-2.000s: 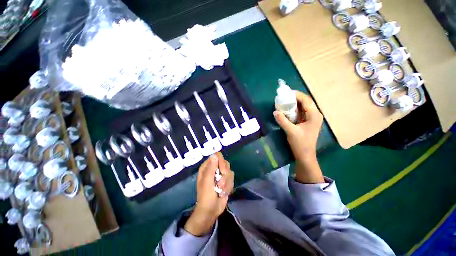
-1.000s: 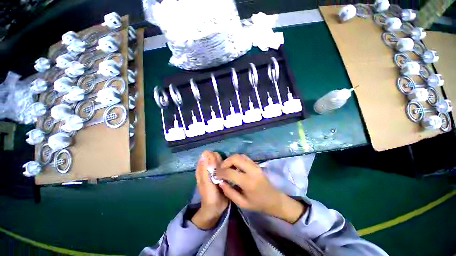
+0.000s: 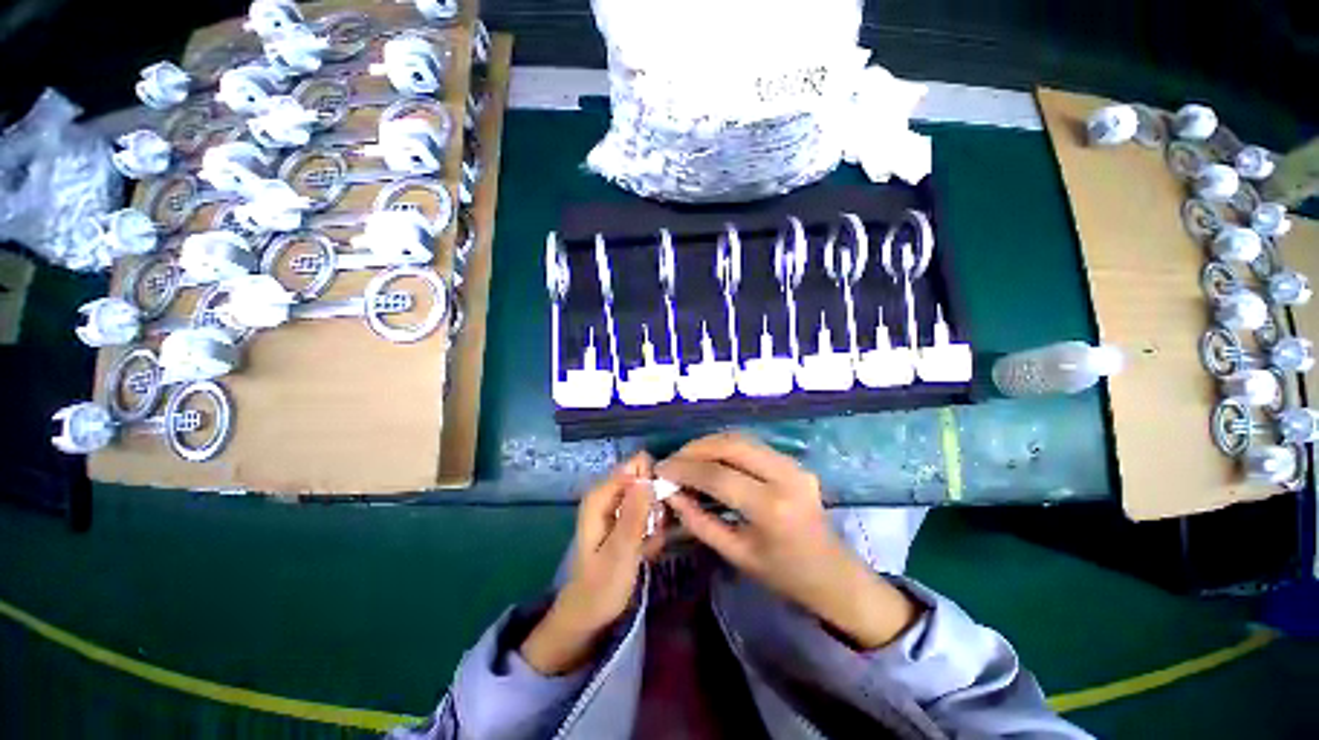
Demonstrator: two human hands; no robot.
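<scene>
My left hand [image 3: 611, 547] is curled around small white plastic parts [image 3: 663, 492] in front of the bench edge. My right hand [image 3: 760, 521] meets it, its thumb and fingertips on one of the white parts. The fingers hide how many parts there are. Beyond the hands, a row of several ring-and-stem units [image 3: 765, 311] stands upright on the black pad [image 3: 637, 422], white blocks toward me, each with a short thin pin. The glue bottle [image 3: 1052, 369] lies on its side right of the pad, tip to the right.
A clear bag of white parts [image 3: 723, 123] lies behind the pad, with crumpled white plastic [image 3: 888, 123] beside it. A cardboard sheet [image 3: 311, 412] at left bears overlapping units [image 3: 405, 304]. Another cardboard sheet [image 3: 1143, 289] at right bears more. Crinkled clear plastic [image 3: 58, 181] is at far left.
My right hand has let go of the glue bottle, which now lies on the bench, and has joined my left hand at the white parts. The view has turned and shifted left.
</scene>
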